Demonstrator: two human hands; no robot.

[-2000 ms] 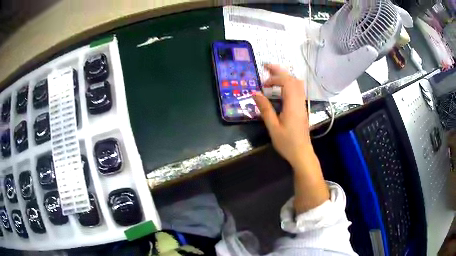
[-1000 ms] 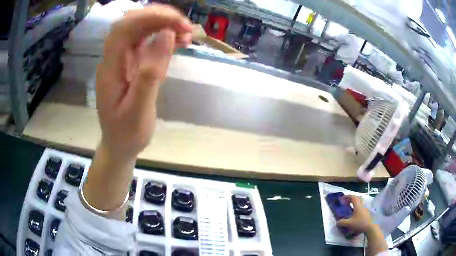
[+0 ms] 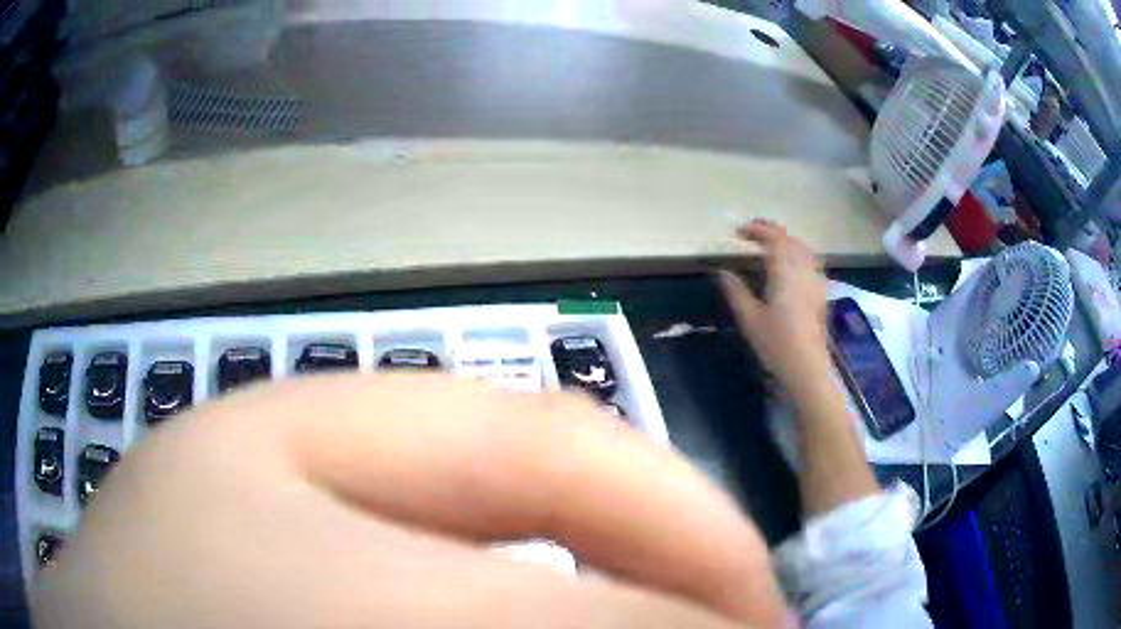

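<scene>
The white foam tray (image 3: 473, 322) holds rows of glossy black device units (image 3: 167, 388), mostly hidden by my left hand. A narrow white label sheet (image 3: 498, 366) lies over the tray, with only its top part showing. My left hand (image 3: 406, 504) is very large and blurred, close to the camera over the tray; whether it holds anything cannot be told. My right hand (image 3: 793, 301) is raised between the tray and the phone, its fingers apart and empty. The dark smartphone (image 3: 870, 369) lies to its right, untouched.
Green tape (image 3: 588, 307) marks the tray's back corner. Printed paper (image 3: 965, 445) lies under the phone. A white fan (image 3: 1023, 313) and cable stand right of it, with a second fan (image 3: 932, 154) behind. A raised pale wooden shelf (image 3: 492, 203) runs along the back.
My right hand has let go of the phone and moved up and left. The phone now lies flat on the paper. My left hand has dropped across the tray, nearer the camera.
</scene>
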